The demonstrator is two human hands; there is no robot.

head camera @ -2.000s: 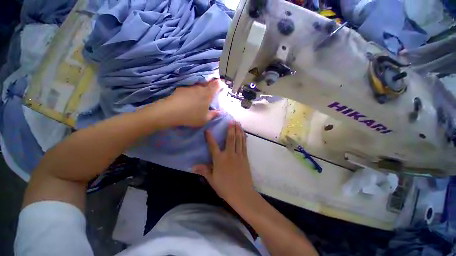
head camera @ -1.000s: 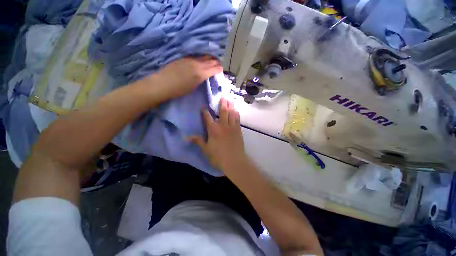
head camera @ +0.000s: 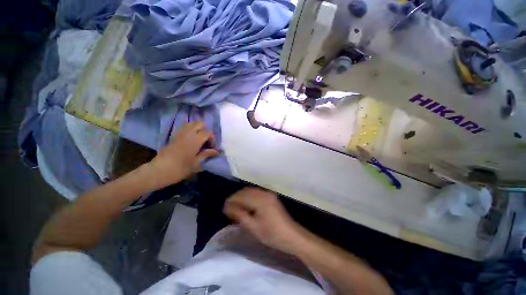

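Observation:
The light blue garment piece lies heaped in folds left of the sewing machine head. A flatter part of it hangs over the table's front edge at left. My left hand is on this flatter part, fingers curled, with cloth at the fingertips. My right hand is in front of the table edge, near my body, fingers curled; whether it holds anything cannot be seen. The presser foot and needle area is lit, with no cloth seen under it.
Blue and yellow-green snips lie on the white table, right of the needle. Crumpled whitish plastic lies under the machine's right end. More blue and white cloth hangs at far left. A reddish-brown spot marks the tabletop.
The flat cloth has moved left, away from the needle, baring the tabletop. My left hand moved left and down with it. My right hand left the cloth and came back toward my body.

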